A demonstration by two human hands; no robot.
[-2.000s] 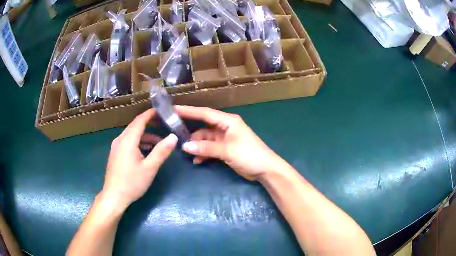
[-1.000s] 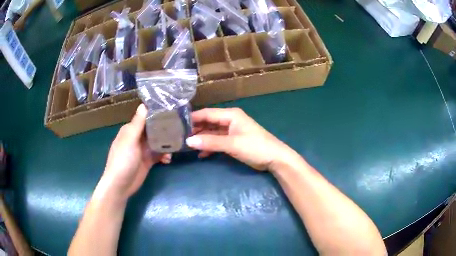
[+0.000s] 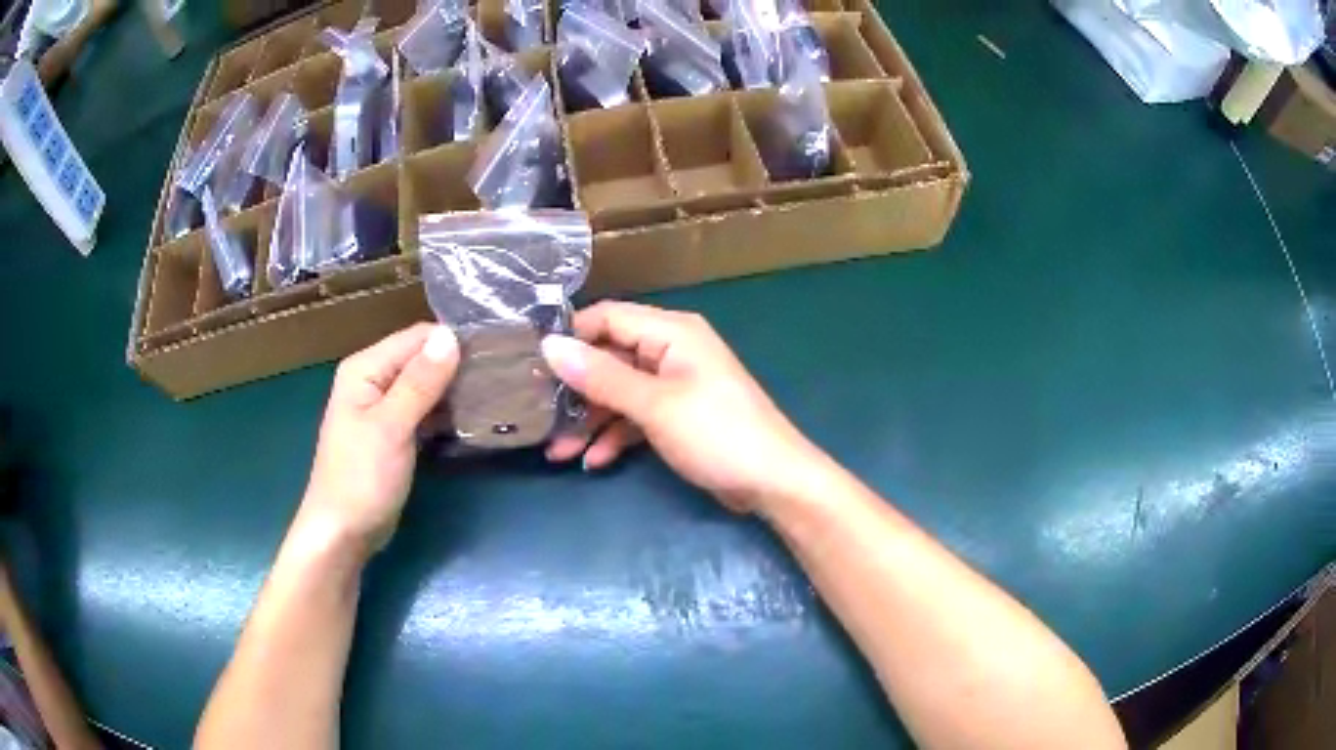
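A clear zip-lock bag with a grey-brown rounded device in it is held upright in front of the tray, its loose top standing up. My left hand grips its left edge, thumb on the front. My right hand grips its right edge, thumb on the front; some fingers are behind the bag. The divided cardboard tray lies just beyond. Many of its cells hold similar bags with dark items; several cells are bare, including some in the near row.
The tray lies on a shiny dark-green bench. White plastic and small brown boxes are at the upper right. A white strip with blue marks is at the left. Brown cardboard shows at the lower right corner.
The bag was edge-on two seconds ago, then turned with its flat face to me. Since then both thumbs have moved up onto its front and the bag sits slightly further right.
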